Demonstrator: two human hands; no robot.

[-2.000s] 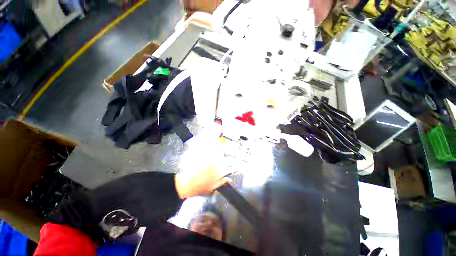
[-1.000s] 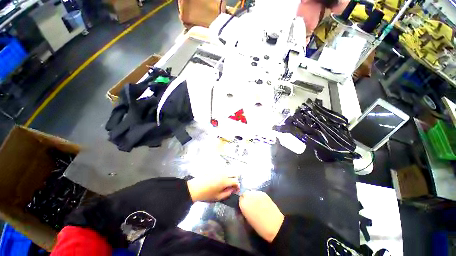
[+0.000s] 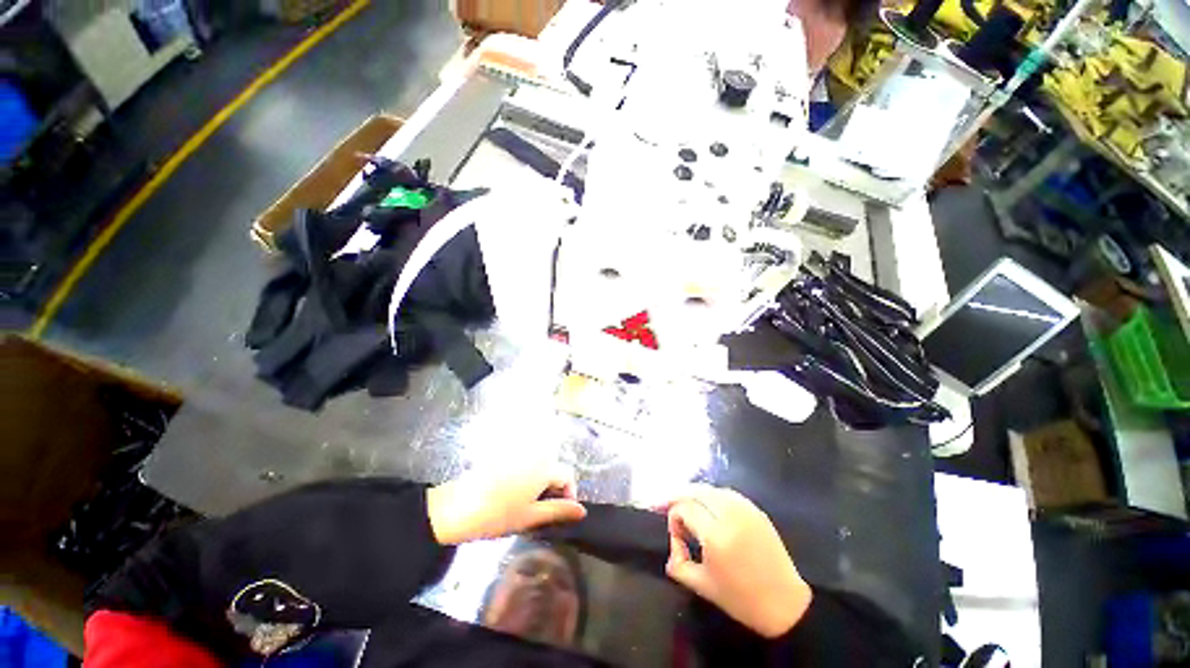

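Note:
My left hand pinches the left end of a short black strap piece just above the shiny table in front of the machine. My right hand pinches its right end, and the strip is stretched flat between the two hands. The white sewing machine head, with a red diamond mark, stands beyond the hands. Its work clamp is partly lost in glare. A limp pile of black cut pieces lies left of the head. A bundle of glossy black strips lies right of it.
A cardboard box with dark pieces stands at the left, and another open box is behind the pile. A white-framed screen stands at the right. A white rounded object lies by the strip bundle. A person's reflection shows in the table.
My right hand was out of view, then came in to meet my left hand at the strip. Since then the hands have moved apart, and the strip now spans between them.

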